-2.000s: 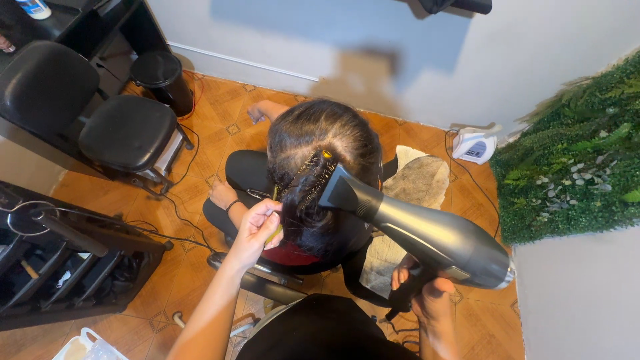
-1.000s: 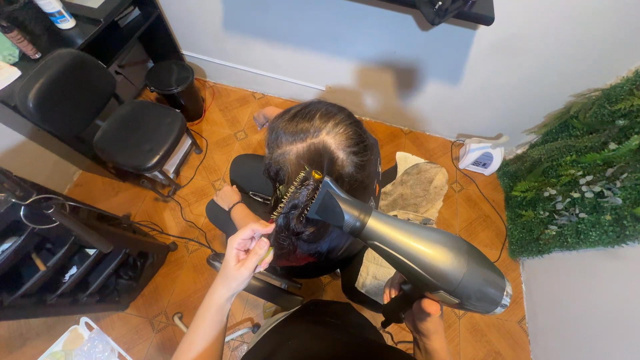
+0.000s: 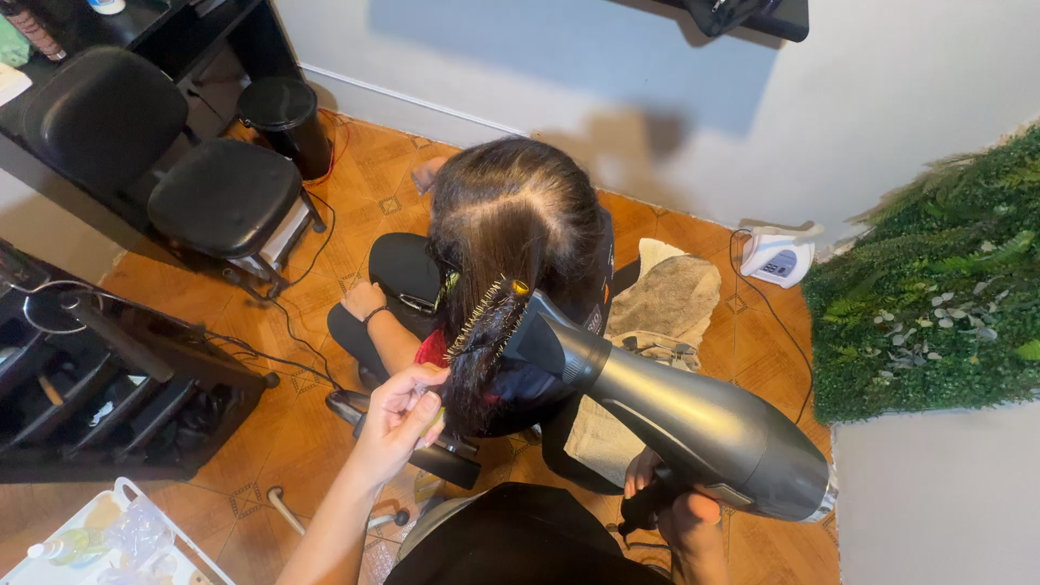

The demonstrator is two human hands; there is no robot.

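A seated person's dark hair (image 3: pixel 516 219), parted across the crown, lies in front of me. My left hand (image 3: pixel 410 410) grips the handle of a round hairbrush (image 3: pixel 487 321), and a section of hair passes over its bristles and hangs below it. My right hand (image 3: pixel 678 508) holds the handle of a grey hair dryer (image 3: pixel 715 414). The dryer's flat nozzle (image 3: pixel 540 337) points at the brush and is close to the wound hair; whether they touch is hard to tell. The face of the seated person is hidden.
A black chair (image 3: pixel 223 195) and a black bin (image 3: pixel 284 122) stand at the upper left. On the left are a black trolley (image 3: pixel 122 455) and a white tray (image 3: pixel 203 561) with bottles. A towel (image 3: pixel 666 301), a white device (image 3: pixel 777 258) with a cable and a green plant panel (image 3: pixel 934 325) are at right.
The brush and dryer nozzle have moved down along the hair, away from the crown. More smooth hair now shows between the parting and the brush.
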